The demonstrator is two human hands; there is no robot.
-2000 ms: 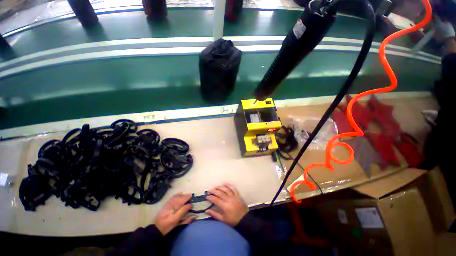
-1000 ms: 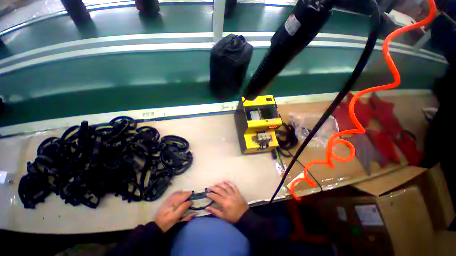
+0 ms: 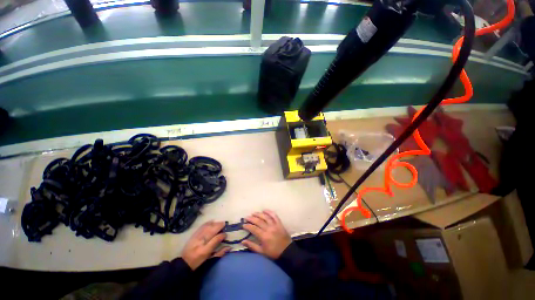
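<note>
My left hand [image 3: 203, 245] and my right hand [image 3: 267, 234] are bare and low in the picture, at the bench's front edge. Between them they hold one black curved handle [image 3: 236, 226] by its two ends. Its straight strip faces away from me and its curved strip faces me. A tangled pile of like black handles [image 3: 123, 190] lies on the bench to the left. The black electric screwdriver [image 3: 355, 55] hangs at a slant, its lower end over the yellow-and-black screw feeder [image 3: 307, 143].
A black product unit [image 3: 283, 73] stands on the green belt [image 3: 146, 96] behind the feeder. An orange coiled hose [image 3: 422, 150], red pieces [image 3: 460, 152] and a clear bag [image 3: 366, 149] are at right. An open carton [image 3: 469, 246] is lower right.
The black unit on the belt has moved to the right. The hanging screwdriver has swung, now a little further right than a second ago. My hands and the handle have barely moved.
</note>
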